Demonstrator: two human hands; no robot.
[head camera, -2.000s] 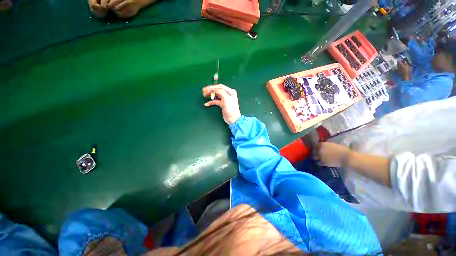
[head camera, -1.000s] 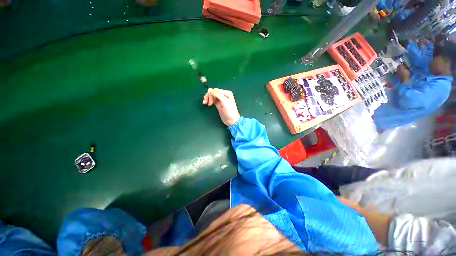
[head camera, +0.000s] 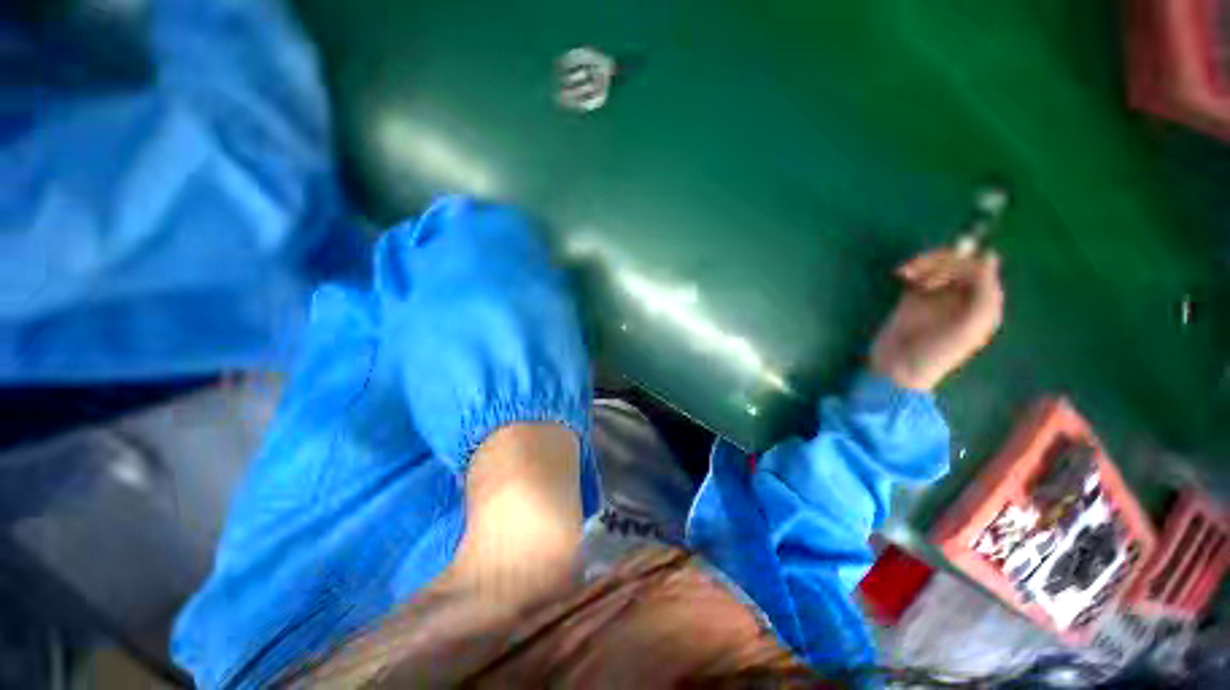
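My right hand (head camera: 940, 321) is over the green surface (head camera: 755, 162) on the right, blurred, its fingers closed on a thin hand tool (head camera: 985, 223) with a pale end pointing up and away. A small silvery unit (head camera: 584, 78) lies on the green surface at the top, left of centre, apart from my hands. My left arm is bent back towards my head. Its blue sleeve (head camera: 492, 324) and bare wrist show, but the hand is hidden near my hair at the bottom edge.
A salmon-pink foam tray (head camera: 998, 472) with dark and white small parts is at lower right, a second pink tray (head camera: 1180, 553) beside it. More pink trays (head camera: 1180, 61) are at upper right. A red stool part (head camera: 894, 582) is below. A person's blue smock (head camera: 162, 202) fills the upper left.
The view has swung, so the unit, trays and right hand appear shifted. My left sleeve and wrist now show more clearly, raised towards my head. My right hand still holds the thin tool.
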